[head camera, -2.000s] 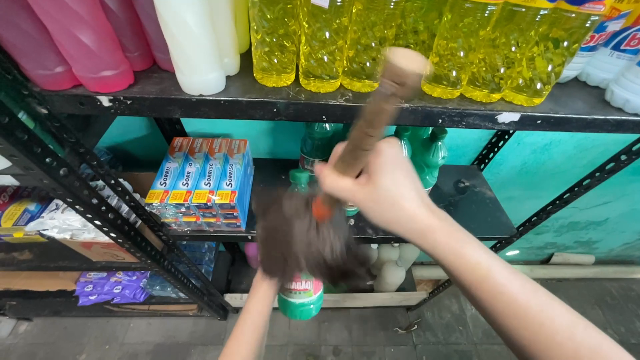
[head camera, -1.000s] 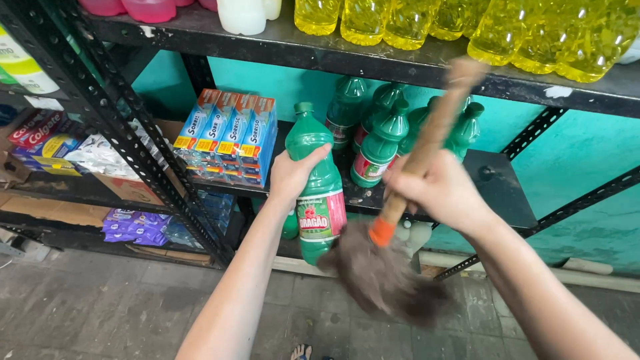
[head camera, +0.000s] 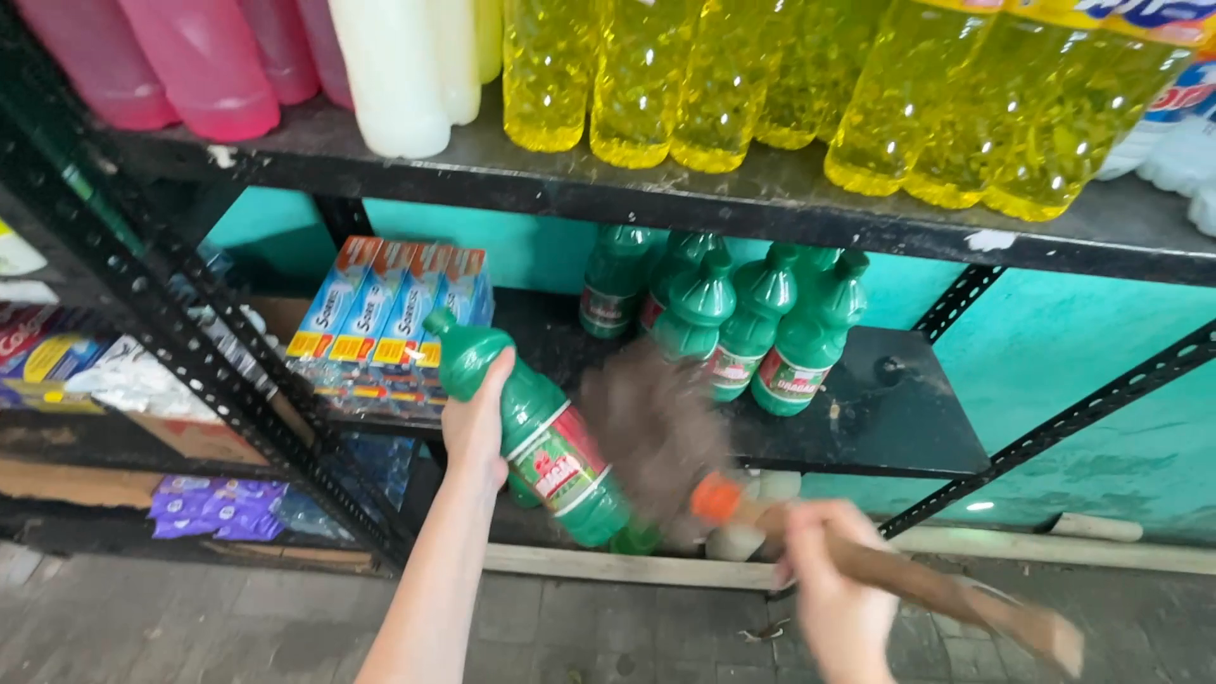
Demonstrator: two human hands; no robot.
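My left hand (head camera: 478, 423) grips a green plastic bottle (head camera: 532, 432) with a red and white label, tilted with its cap to the upper left, in front of the middle shelf. My right hand (head camera: 836, 579) is closed around the wooden handle of a feather duster (head camera: 655, 427). The duster's brown head is blurred and lies just right of the held bottle, over the shelf's front edge. An orange band (head camera: 714, 497) joins head and handle. Several similar green bottles (head camera: 798, 342) stand upright behind the duster head, which partly hides them.
Stacked toothpaste boxes (head camera: 380, 304) sit left on the middle shelf (head camera: 883, 408). Above, the black upper shelf (head camera: 589, 190) holds yellow (head camera: 636, 85), white (head camera: 394, 76) and pink bottles (head camera: 199, 66). A perforated metal upright (head camera: 218, 370) stands at left. Purple packs (head camera: 214, 506) lie lower left.
The held bottle has gone from nearly upright to tilted. The duster's handle has swung from pointing up to pointing lower right, its head now beside the bottle near the shelf.
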